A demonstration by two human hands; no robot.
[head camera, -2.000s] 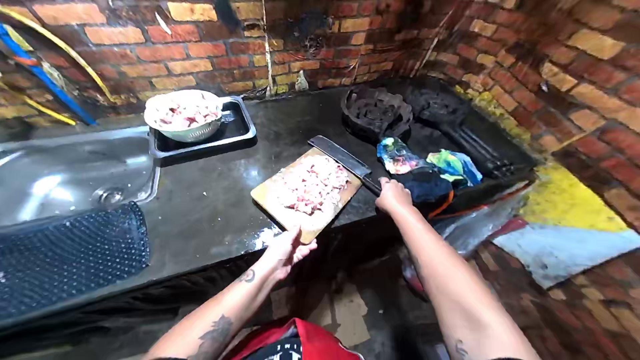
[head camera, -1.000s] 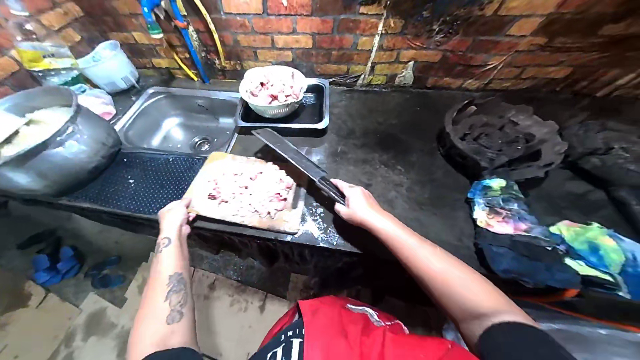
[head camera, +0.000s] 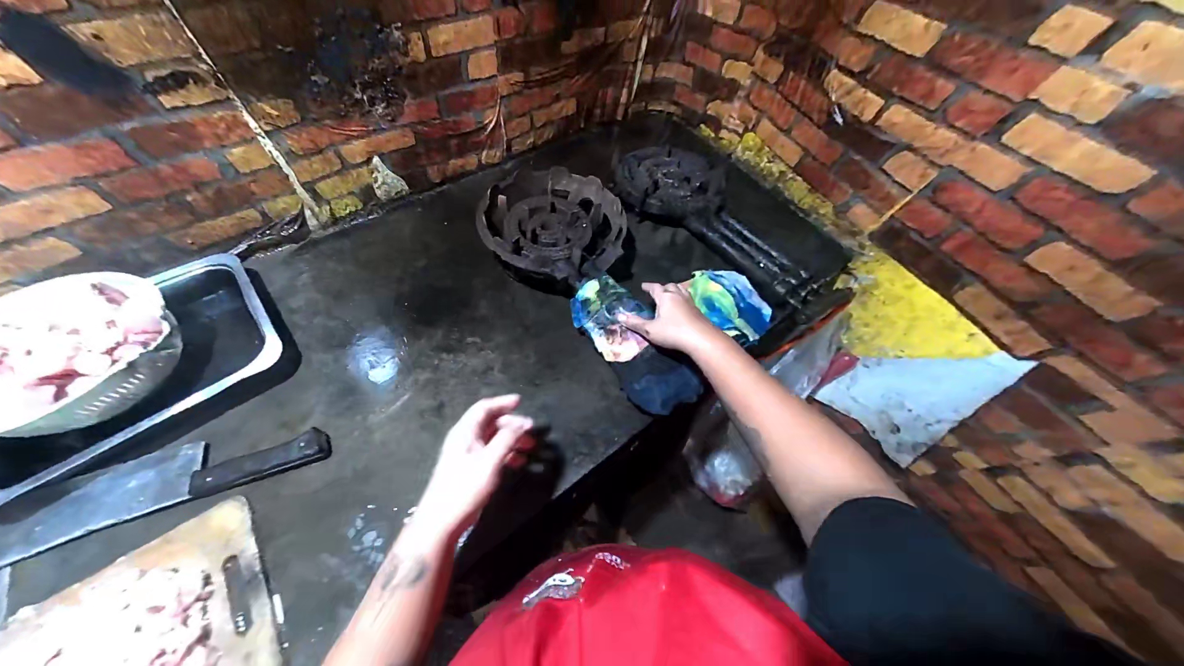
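My right hand (head camera: pixel 673 317) rests on a colourful cloth pot holder (head camera: pixel 606 324) beside the round cast-iron burner; whether its fingers grip the cloth is unclear. A second blue-green patterned piece (head camera: pixel 731 303) lies just right of the hand. Over the counter's front part, my left hand (head camera: pixel 479 450) is held with fingers apart and nothing in it. At the lower left a cleaver (head camera: pixel 120 499) with a dark handle lies on the counter, behind a cutting board (head camera: pixel 242 546) bearing chopped pale meat (head camera: pixel 139 615).
A strainer bowl (head camera: pixel 139 379) of meat pieces sits in a metal tray (head camera: pixel 264 324) at the left. Two cast-iron burners, a round one (head camera: pixel 552 227) and one with long pipes (head camera: pixel 671 180), stand near the brick wall (head camera: pixel 1027 139). A plastic bag (head camera: pixel 731 467) hangs below the counter edge.
My right hand has let go of the cleaver and moved to the pot holder. My left hand has left the cutting board. The view has swung to the right.
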